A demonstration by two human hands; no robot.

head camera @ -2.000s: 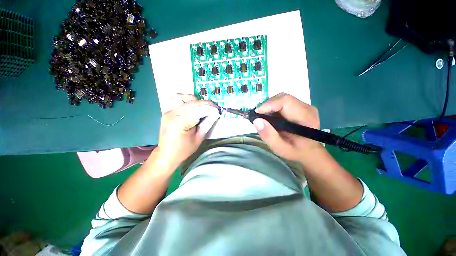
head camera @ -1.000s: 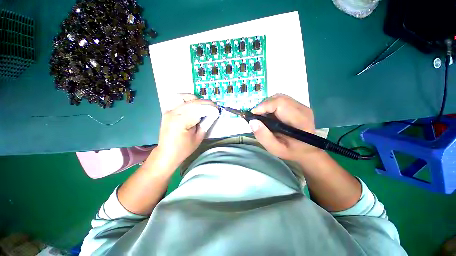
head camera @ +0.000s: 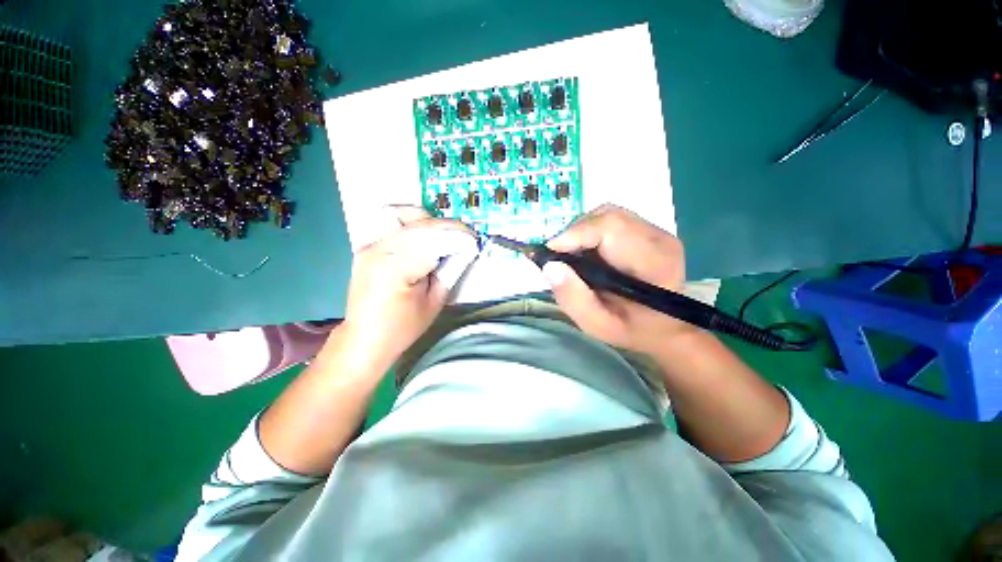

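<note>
A green PCB panel with rows of black components lies on a white work board. My right hand is shut on a black soldering iron, its tip pointing left over the panel's near edge. My left hand, with white coverings on the fingertips, is at the panel's near left corner, its fingers pinched near the iron's tip. A small dark piece shows at the fingertips, too small to name surely. The hands partly hide the panel's near row.
A pile of dark components and a loose wire lie at left, with stacked panels beyond. Tweezers, a black box and a silvery mass are at right. A blue stool and pink stool stand below.
The iron's handle has shifted slightly left and down with my right hand. The board and panel appear slightly further left. My left hand has barely moved.
</note>
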